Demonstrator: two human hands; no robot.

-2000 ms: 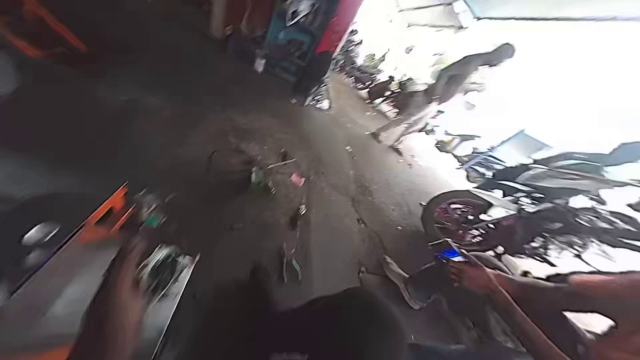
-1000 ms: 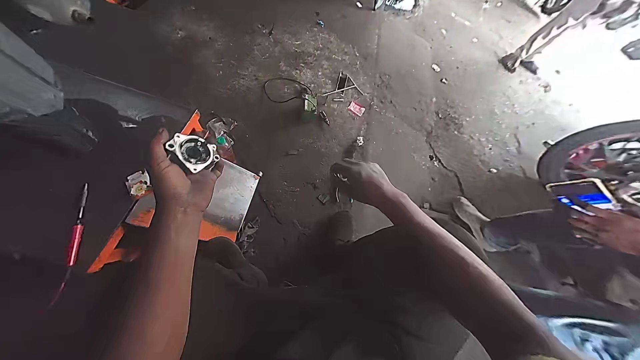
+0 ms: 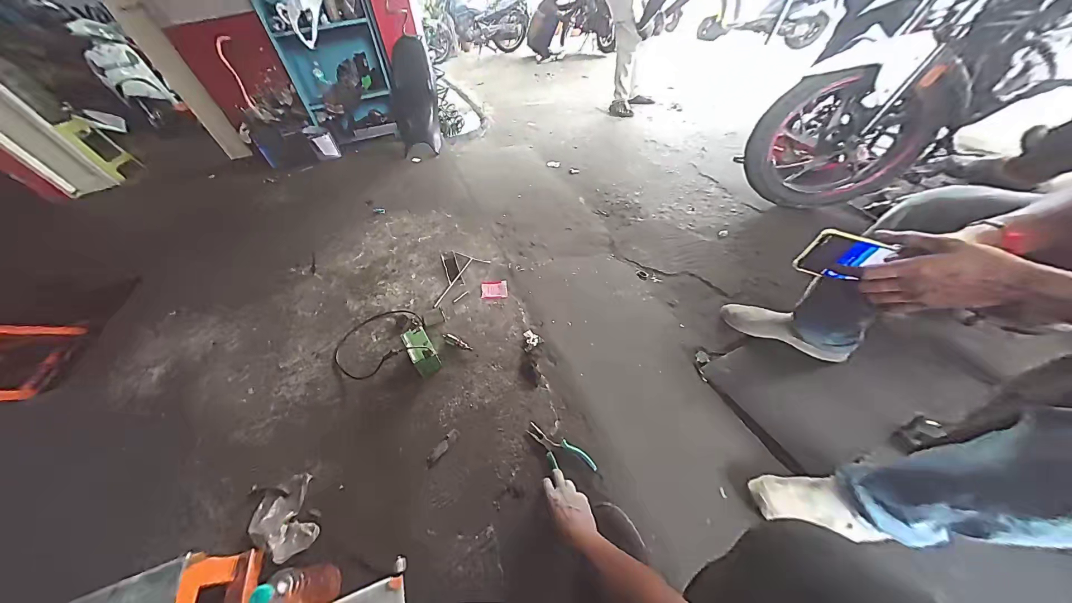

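My right hand (image 3: 569, 507) reaches down to the floor, its fingertips at one handle of the pliers (image 3: 563, 445) with green-blue grips; whether the fingers have closed on it is unclear. The pliers lie with their jaws apart. My left hand is out of view. Beyond the pliers a small green box (image 3: 421, 350) lies beside a looped black cable (image 3: 337, 356). Near it are a pink packet (image 3: 494, 290), thin metal rods (image 3: 453, 280) and a small spark-plug-like part (image 3: 457, 342).
An orange and metal stand (image 3: 219, 576) with a bottle (image 3: 306, 583) is at bottom left, next to a crumpled plastic bag (image 3: 285, 519). Another person's hands (image 3: 930, 272) hold a phone (image 3: 842, 255) at right. A motorcycle wheel (image 3: 816, 138) stands behind; blue shelves (image 3: 331, 67) stand at the back.
My left hand, which held a round metal part above the stand, has left the view. My right hand is now at the pliers. The view has tilted up.
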